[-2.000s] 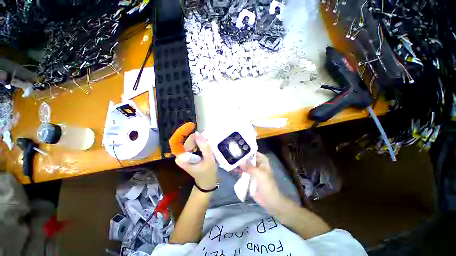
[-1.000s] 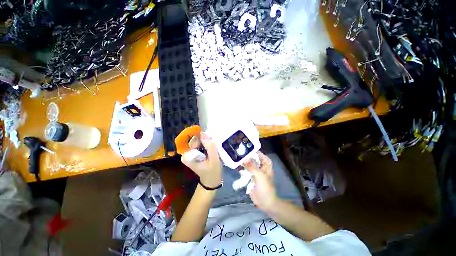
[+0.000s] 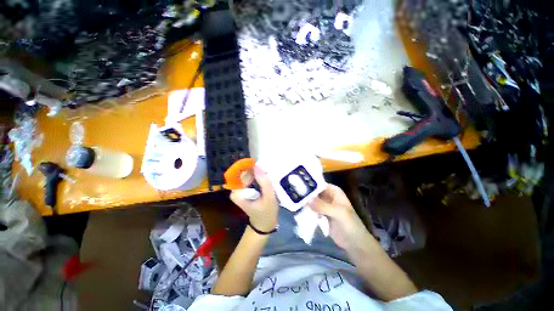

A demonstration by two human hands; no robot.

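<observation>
A white camera housing (image 3: 280,187) is held over my lap, its dark square face turned up. My left hand (image 3: 260,199) holds the housing at its left side, with a bright orange piece (image 3: 239,174) at the thumb and fingers; whether it is worn or held I cannot tell. My right hand (image 3: 340,212) is at the housing's lower right edge, with a limp white cloth or tissue (image 3: 310,225) hanging from the fingers. The fingertips of both hands are partly hidden and blurred.
Stacked white housings (image 3: 161,165) stand left of a long black parts tray (image 3: 227,115). A heap of small white parts (image 3: 280,85) lies behind. A black glue gun (image 3: 423,115) is at right, a bottle (image 3: 108,163) and smaller gun (image 3: 51,182) at left. Housings (image 3: 179,243) fill a carton below.
The bench and both hands with the housing have shifted right in the view. The housing stays held with its dark face up. The white cloth hangs in a changed shape.
</observation>
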